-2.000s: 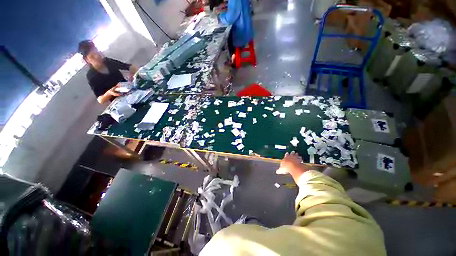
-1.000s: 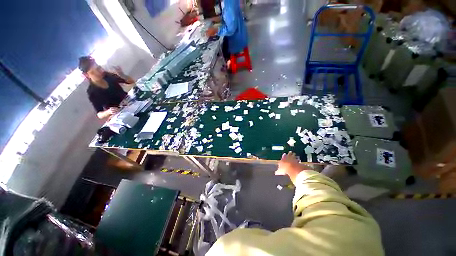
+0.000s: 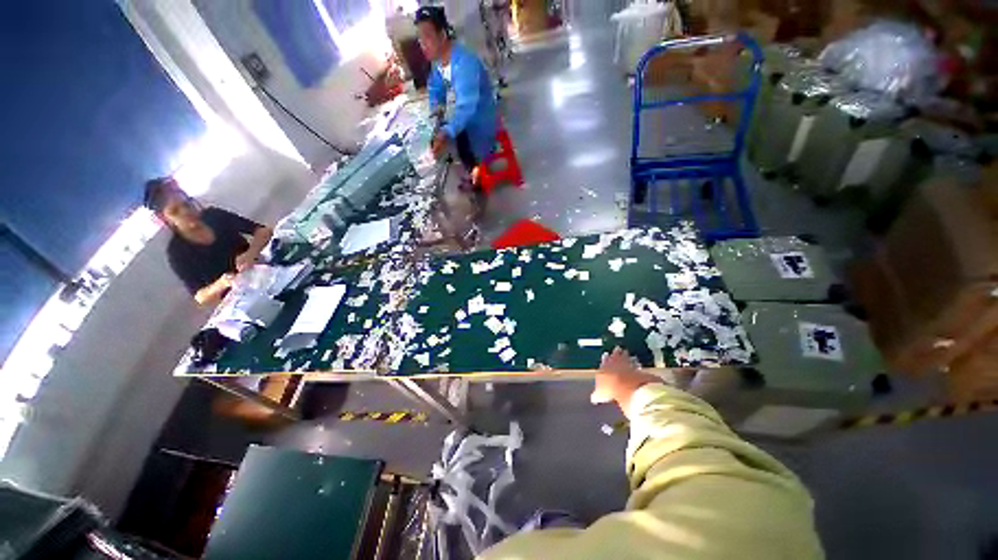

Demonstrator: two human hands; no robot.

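Observation:
My right hand [image 3: 619, 378] reaches out from a yellow-green sleeve and rests at the near edge of the long green bench [image 3: 569, 298]. Its fingers are slightly apart and I see nothing held in it. The fingertips are small and blurred. Many small white paper scraps [image 3: 684, 317] lie over the bench, thickest at its right end. White sheets or pouches [image 3: 314, 314] lie at the left end. My left hand is not in view.
Green-grey boxes [image 3: 810, 341] stand at the bench's right end, a blue trolley [image 3: 695, 164] beyond. White strips [image 3: 473, 481] hang beside a green-topped table [image 3: 290, 505] below. A person in black [image 3: 208, 243] sits left; another in blue [image 3: 468, 98] is behind, near red stools [image 3: 500, 164].
The view has shifted, so the bench sits lower and further left. The person in blue now shows head and body. My right hand stays at the bench edge.

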